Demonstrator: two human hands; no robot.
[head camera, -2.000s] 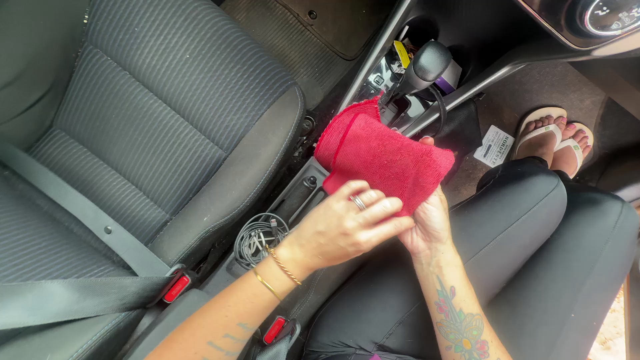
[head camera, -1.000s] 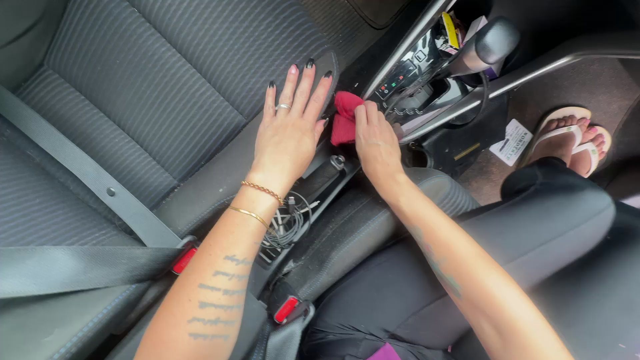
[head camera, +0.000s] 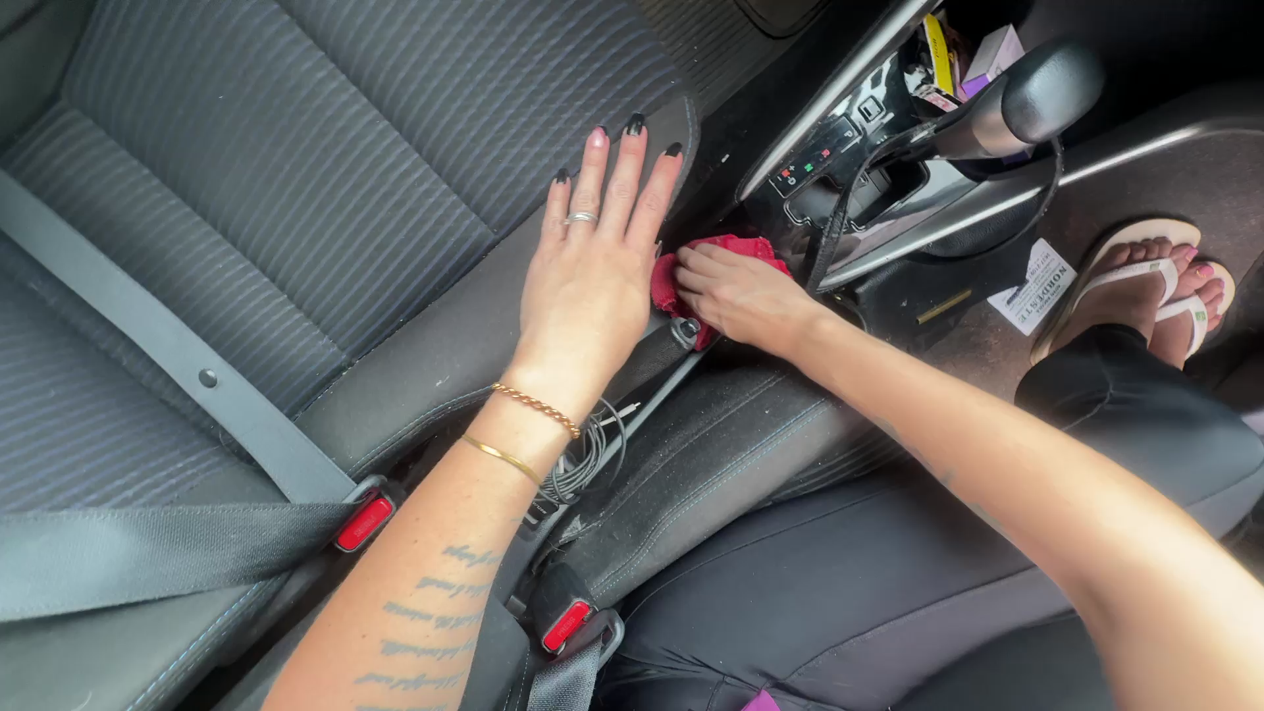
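Observation:
My right hand (head camera: 741, 296) grips a bunched red cloth (head camera: 746, 249) and presses it on the centre console, between the handbrake lever (head camera: 684, 334) and the gear selector (head camera: 1052, 94). Just to its left, my left hand (head camera: 588, 276) lies palm down with fingers spread, near the edge of the grey striped car seat (head camera: 395, 128). It holds nothing; a ring and two bracelets are on it. Part of the cloth is hidden under my right fingers.
Coiled grey cables (head camera: 583, 464) lie in the console behind the handbrake. Red seat belt buckles (head camera: 365, 520) stand beside the seats. Small boxes (head camera: 992, 59) sit ahead of the gear selector, where a black cord (head camera: 839, 222) loops. A printed tag (head camera: 1033, 286) lies on the floor by my sandalled feet.
Two seconds ago both hands held the cloth spread over the console. It is now bunched under my right hand, and my left hand has let go and moved towards the seat.

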